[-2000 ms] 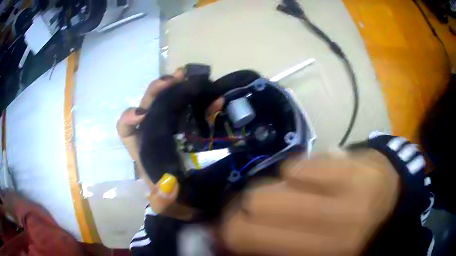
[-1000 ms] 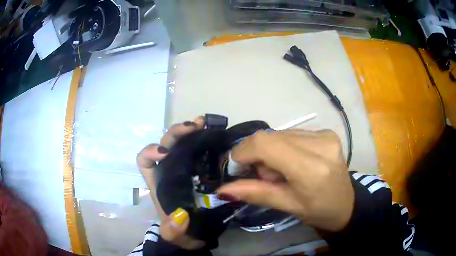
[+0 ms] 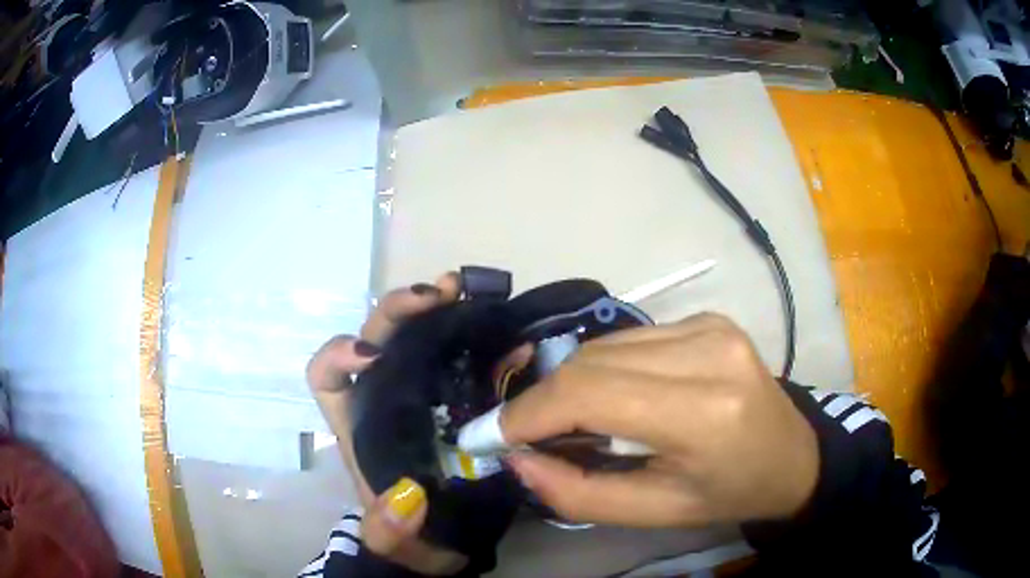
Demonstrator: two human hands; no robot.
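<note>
My left hand (image 3: 390, 373) grips the black head shell (image 3: 395, 423) from the left, with the thumb at its lower edge and a square tab on top. Its open side shows pale board parts, thin wires and a white-yellow strip (image 3: 467, 464). The black camera body (image 3: 576, 299) lies against its right side, with a pale grey round part (image 3: 556, 352) inside. My right hand (image 3: 678, 435) reaches in from the right, thumb and index finger close together over the strip. The index fingertip is white; whether this is a cover or a held piece is unclear. Wires under the fingers are hidden.
A black forked cable (image 3: 740, 215) and a white antenna bar (image 3: 666, 279) lie on the beige mat (image 3: 542, 169). Plastic-covered white sheets (image 3: 271, 260) are left, another part-built camera (image 3: 215, 62) back left, clear trays (image 3: 678, 34) behind. A person's red sleeve (image 3: 45, 508) shows lower left.
The head shell and body moved down and right from the earliest frame. My right hand came over the opening, and its fingertips then moved lower left, onto the strip, uncovering the grey part.
</note>
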